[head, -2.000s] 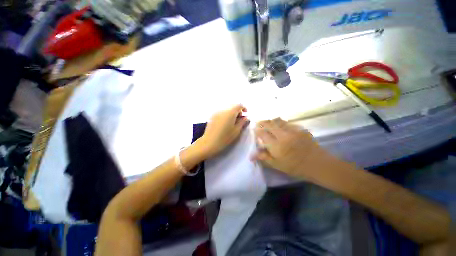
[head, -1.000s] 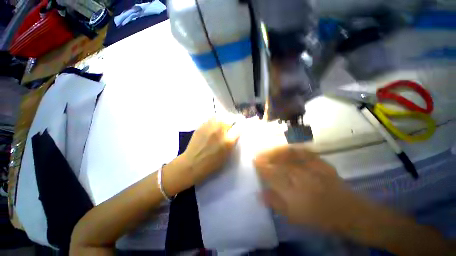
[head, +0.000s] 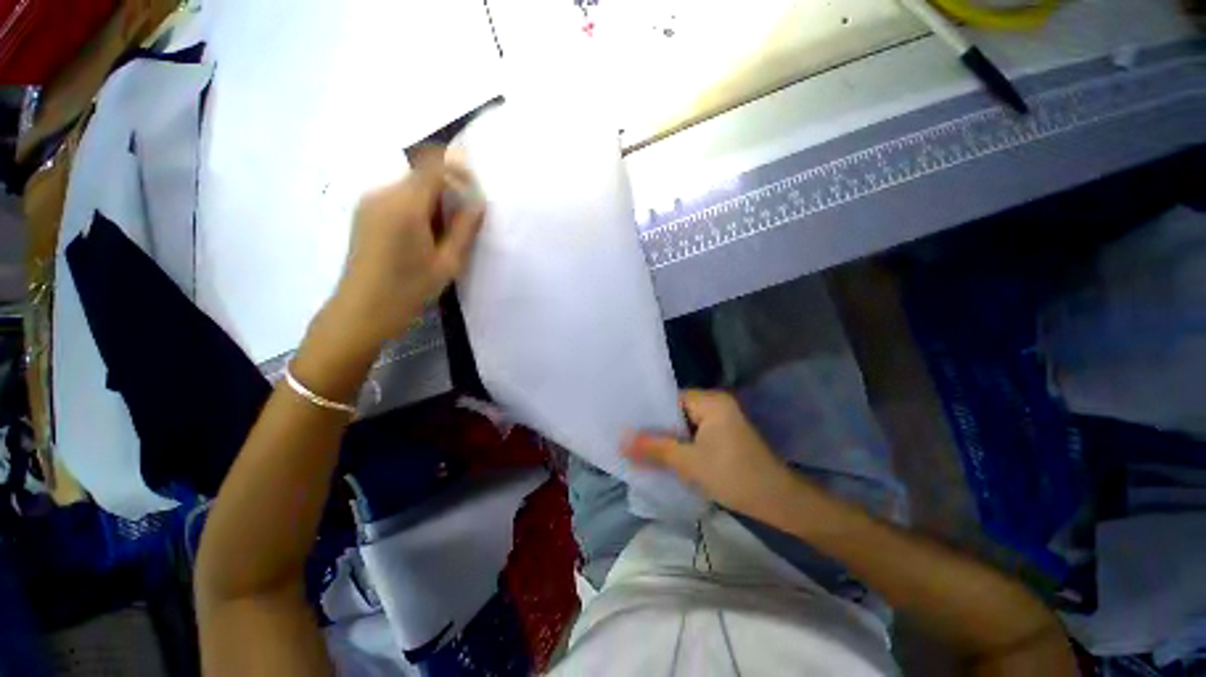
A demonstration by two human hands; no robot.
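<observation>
A light grey fabric panel (head: 562, 265) lies across the table's front edge, its lower end over the wearer's lap. A black fabric piece (head: 456, 347) shows as a strip beside and under its left side. My left hand (head: 417, 236) pinches the panel's upper left edge between thumb and fingers; the fingertips are slightly blurred. My right hand (head: 712, 456) grips the panel's lower right edge, thumb on top, below the table edge. The needle area is out of the picture.
A ruler strip (head: 794, 199) runs along the table's front edge. A pen (head: 972, 60) and a yellow scissor handle (head: 999, 13) lie at the top right. Stacked grey panels (head: 113, 172) and a black cut panel (head: 165, 357) are at the left. Fabric pieces hang or lie below the table.
The view has tilted down, and the machine head has left the picture. The hands have moved apart, the right one down to the panel's lower edge. The panel has come away from the needle area.
</observation>
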